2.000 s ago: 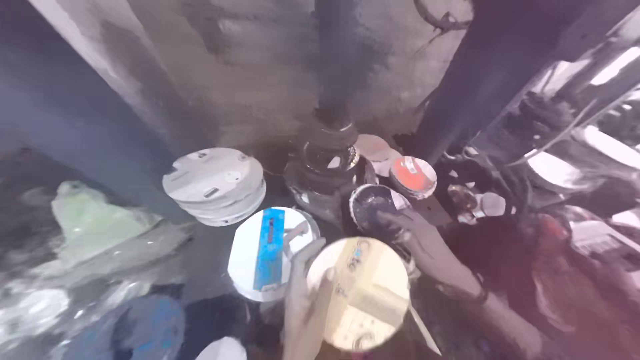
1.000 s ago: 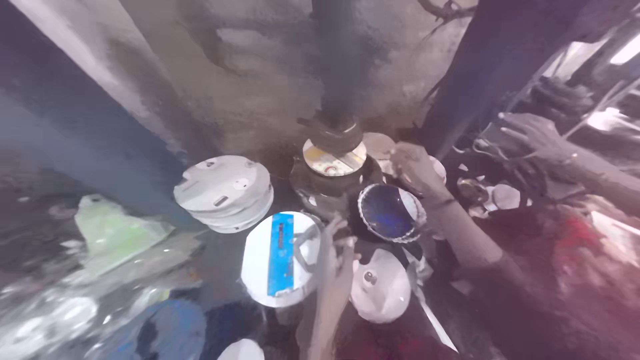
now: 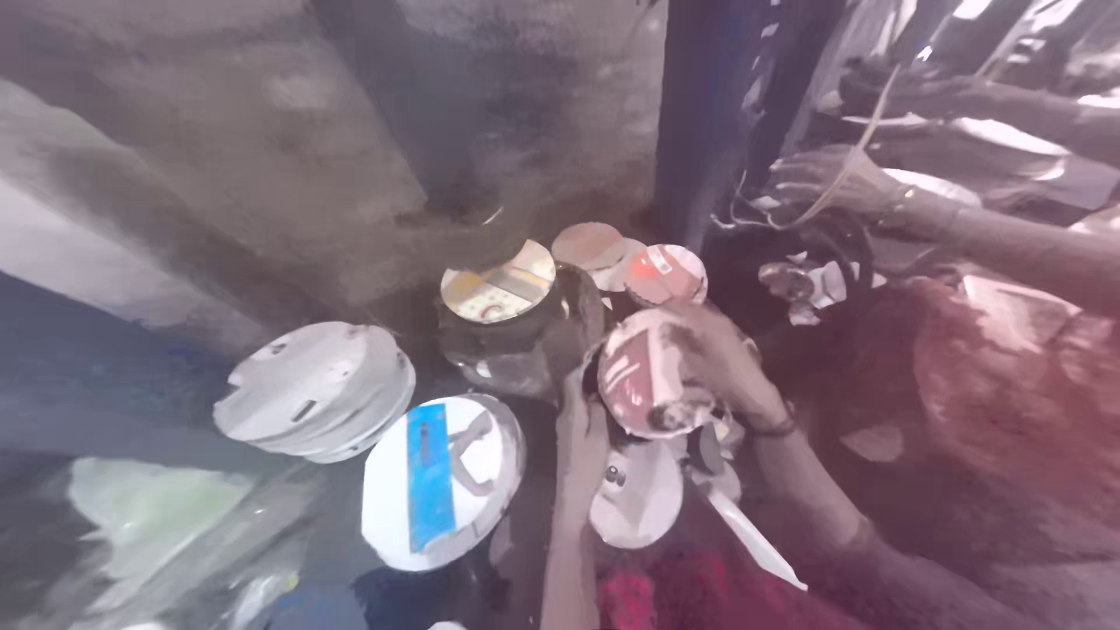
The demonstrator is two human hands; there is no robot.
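My right hand (image 3: pixel 713 354) lies over a round reddish-and-white piece (image 3: pixel 632 376), its fingers on the upper right part. My left hand (image 3: pixel 579 398) is at that piece's left edge, beside a dark round machine base (image 3: pixel 507 359); its finger posture is blurred. A cream patterned disc (image 3: pixel 525 284) rests on the base, partly hidden by the dark machine head (image 3: pixel 481 236). In front are a white disc with a blue strip (image 3: pixel 430 477) and a smaller white disc (image 3: pixel 643 503). A stack of white discs (image 3: pixel 306 385) stands to the left.
Behind my right hand lie a pink disc with an orange patch (image 3: pixel 667 273) and a brownish disc (image 3: pixel 586 245). Another person's hand (image 3: pixel 822 175) reaches in from the right, near a thin cable (image 3: pixel 862 140). Greenish plastic sheeting (image 3: pixel 149 499) lies at lower left.
The cream disc was between my hands two seconds ago and sits at the machine from one second ago. My right hand has come down onto the reddish piece, where a dark blue round interior showed.
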